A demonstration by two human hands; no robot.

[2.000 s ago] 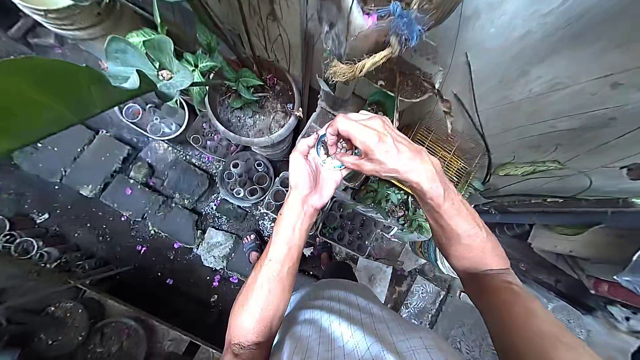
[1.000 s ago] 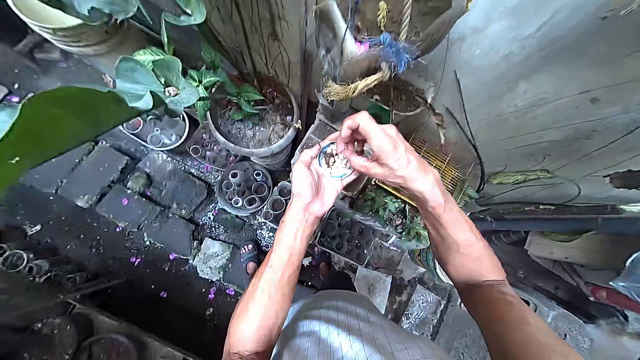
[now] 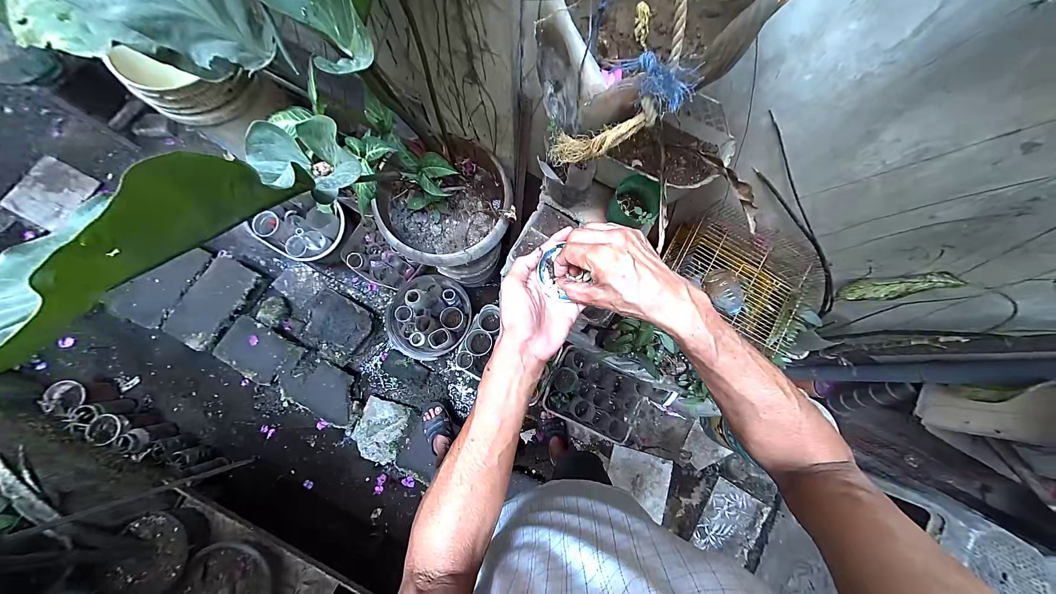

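Observation:
A small round container with a blue rim (image 3: 548,266) rests in my left hand (image 3: 535,309), whose fingers curl around its side. Over its opening is my right hand (image 3: 623,272), thumb and fingertips bent down into it. Small pale pieces (image 3: 580,276) show by the right fingertips; whether these are pinched or only touched cannot be told. Much of the container is hidden behind the right fingers.
Below stand a round basin of small cups (image 3: 429,318), a black seedling tray (image 3: 590,392) and a large plant pot (image 3: 445,206). A yellow wire cage (image 3: 747,280) is at the right. Frayed rope (image 3: 602,142) hangs ahead, and a big leaf (image 3: 157,239) reaches in from the left.
Both hands stay together at the container. The right fingers now cover more of its opening than one second ago, when more of the pale contents showed.

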